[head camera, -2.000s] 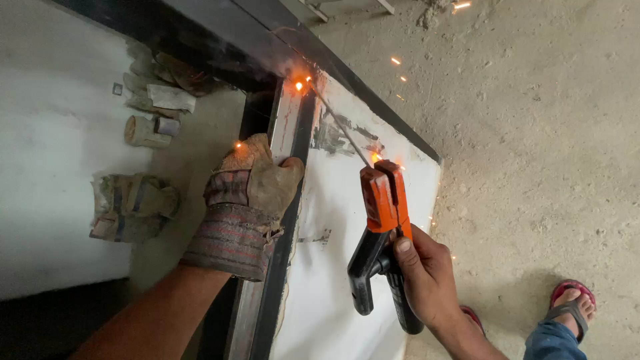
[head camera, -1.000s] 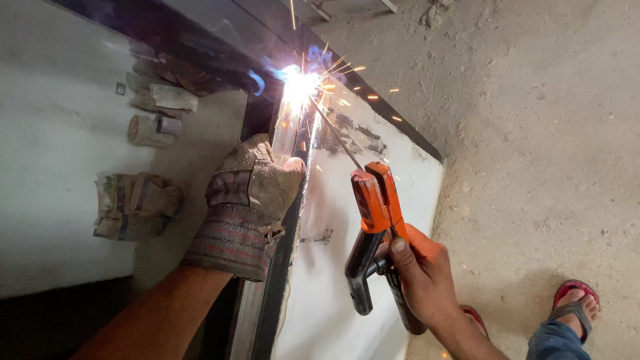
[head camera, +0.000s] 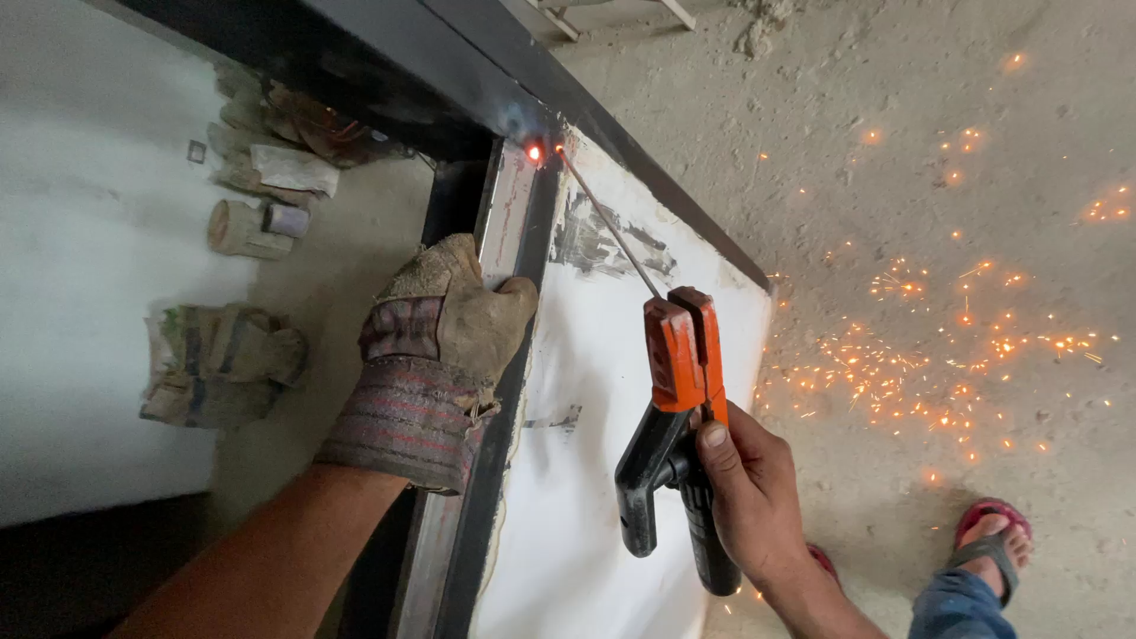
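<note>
My left hand (head camera: 435, 355), in a worn leather and striped cloth work glove, grips a steel bar (head camera: 508, 209) that runs along a dark metal frame (head camera: 470, 532). My bare right hand (head camera: 754, 488) is closed around an orange and black welding electrode holder (head camera: 679, 355). Its jaws clamp a thin welding electrode (head camera: 612, 222), whose tip glows faintly. Just left of that tip, a small red-hot weld spot (head camera: 533, 153) glows near the upper end of the bar, by a dark metal crosspiece (head camera: 479, 71). Tip and spot are apart.
A white wall (head camera: 568, 515) lies beside the frame. Sparks (head camera: 887, 364) scatter over the rough concrete floor (head camera: 843, 204) at right, near a sandaled foot (head camera: 990, 541). Beyond the frame at left are sacks (head camera: 226, 359) and a round container (head camera: 235, 226).
The bright arc and blue-white glare of one second ago have gone, leaving a small glowing spot. The electrode tip now stands right of it. Many sparks now show above the floor. My left hand keeps its grip.
</note>
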